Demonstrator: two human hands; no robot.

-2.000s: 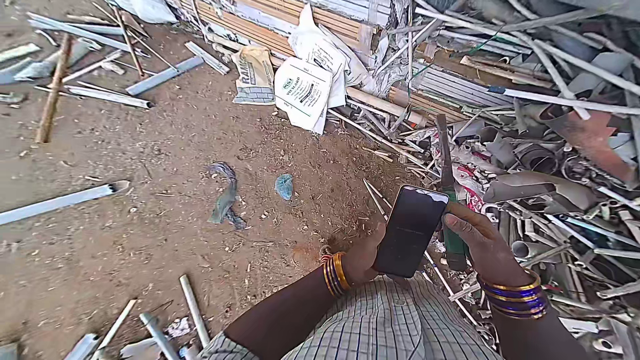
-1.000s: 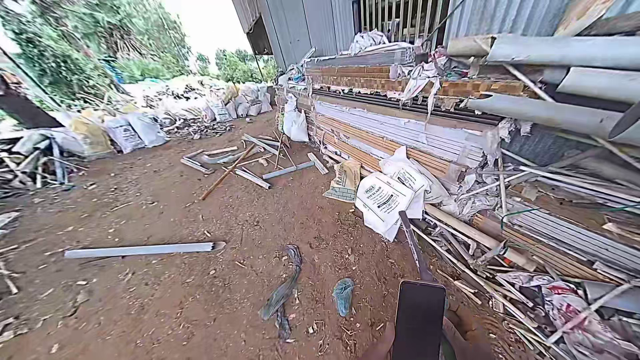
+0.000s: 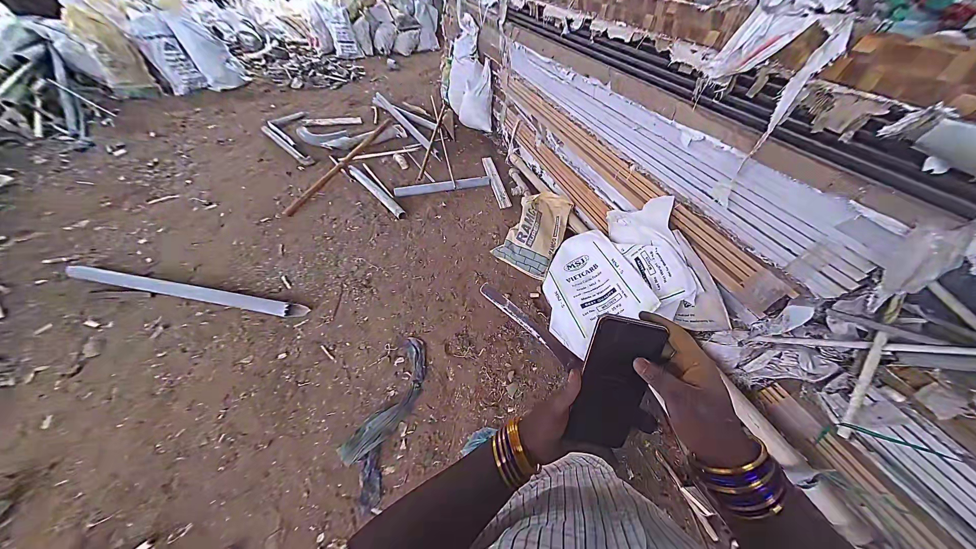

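A black smartphone [image 3: 616, 380] with a dark screen is held between both hands, low in the view right of the middle. My left hand [image 3: 550, 419] grips its lower left side. Around its right edge curls my right hand [image 3: 690, 385], the thumb near the screen. A long flat blade [image 3: 530, 324] of a tool sticks out up and left from behind the phone; its handle is hidden, so which hand holds it is unclear. Just beyond the phone lie a white printed sack [image 3: 591, 286] and a tan printed sack [image 3: 537, 229].
A grey cut pipe [image 3: 183, 291] lies on the dirt at the left, with a crumpled plastic strip [image 3: 393, 412] nearer me. Farther off are scattered pipe pieces [image 3: 442, 186] and white sacks [image 3: 179, 57]. Stacked long profiles [image 3: 625, 160] line the right side.
The view has tilted up, then down again and shifted. Both hands still hold the phone; the tool's green handle, visible beside the right hand two seconds ago, is now hidden.
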